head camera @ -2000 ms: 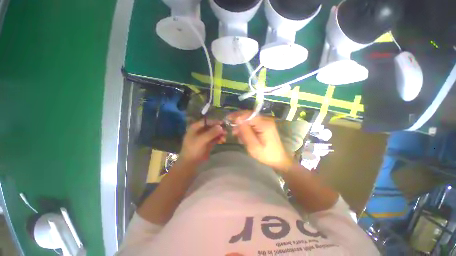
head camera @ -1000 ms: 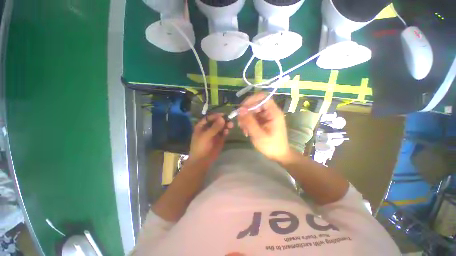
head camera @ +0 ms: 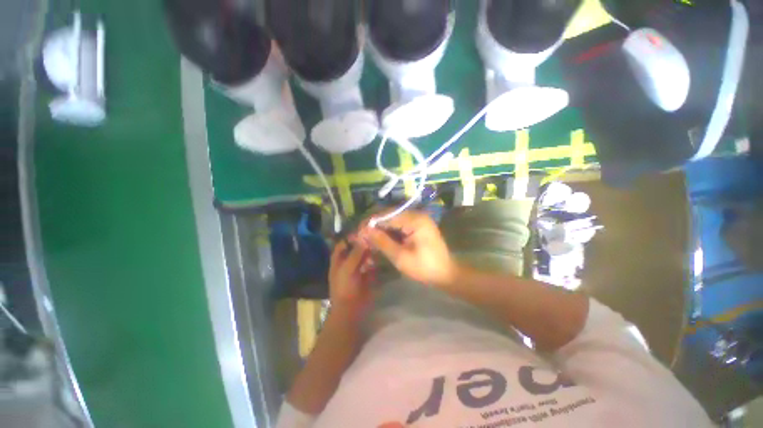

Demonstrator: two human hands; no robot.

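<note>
Several white security cameras with black ball heads stand in a row on the green bench, the rightmost with its round base (head camera: pixel 526 109) near the mouse. A white camera lead (head camera: pixel 407 205) runs down to my right hand (head camera: pixel 414 249), which pinches its end. My left hand (head camera: pixel 350 272) is close beside it, fingertips nearly touching, closed on something small and dark, blurred. The leftmost camera's lead (head camera: pixel 329 185) hangs over the bench edge with its plug by my left fingers. Another lead's plug (head camera: pixel 387 185) lies near the yellow tape.
A green conveyor belt (head camera: pixel 125 251) with a metal rail (head camera: pixel 211 251) runs along the left. A single white unit (head camera: pixel 75 71) lies on it at the upper left. A white mouse (head camera: pixel 658 68) is at the right on a dark pad. Yellow tape strips (head camera: pixel 494 160) mark the bench edge.
The view has shifted, so more of the camera heads shows and the belt unit appears at the upper left. My hands stay together at the bench edge, still on the lead end.
</note>
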